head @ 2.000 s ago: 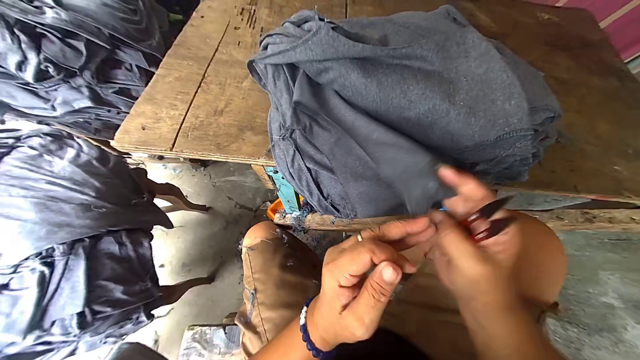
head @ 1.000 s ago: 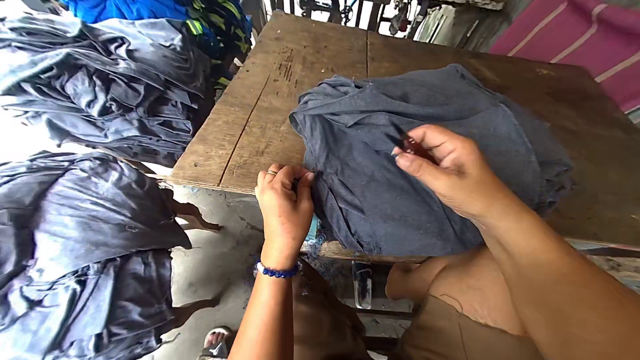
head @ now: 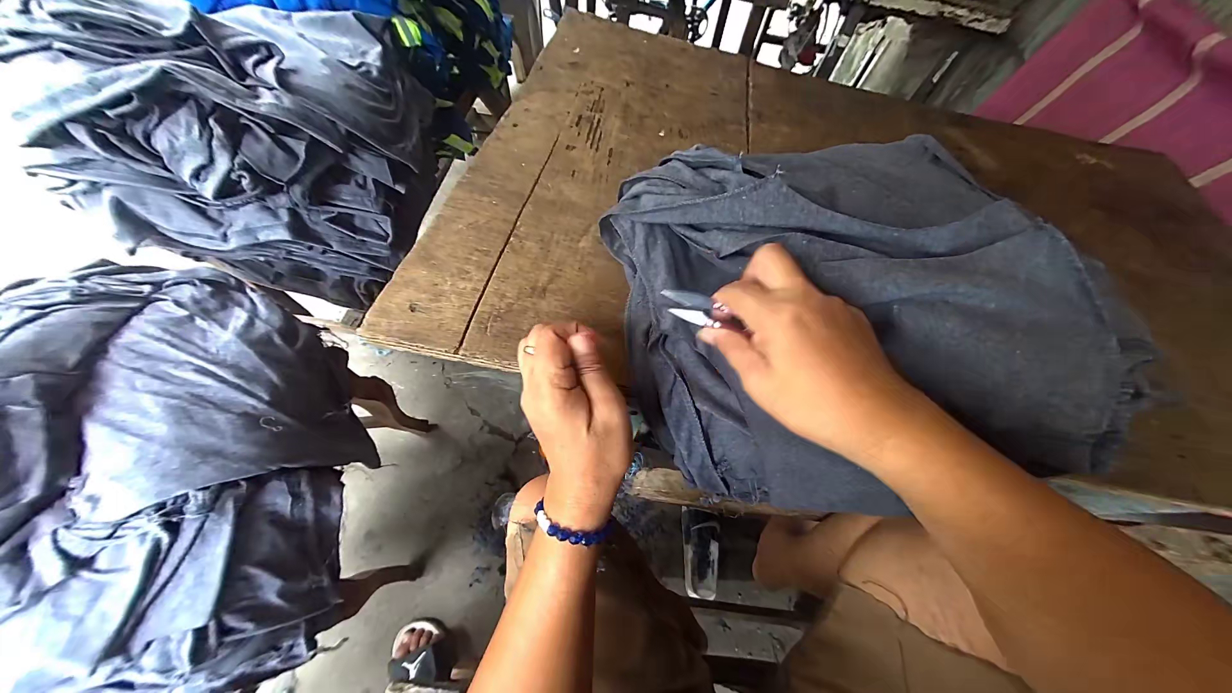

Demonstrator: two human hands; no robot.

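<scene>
A grey-blue garment [head: 962,308], perhaps several layered together, lies folded on a wooden table and hangs over its near edge. Over its left part is my right hand [head: 799,337], closed around small thread snips [head: 691,310] whose two pale blades point left, slightly apart. My left hand [head: 576,404] is at the table's near edge, just left of the cloth, with its fingers curled in and a beaded bracelet on the wrist. Whether a thread or a bit of cloth is between those fingers cannot be seen.
The wooden table [head: 520,221] has a long seam between its boards. Dark grey cloth is piled at the upper left [head: 231,125], and more is draped over a wooden stand at the lower left [head: 212,385]. A striped pink cloth [head: 1126,77] hangs at the upper right. Below is a sandalled foot [head: 421,650].
Two seconds ago both hands were together before the cloth; now they are apart, the left at the table edge, the right with the snips over the cloth. The view has shifted.
</scene>
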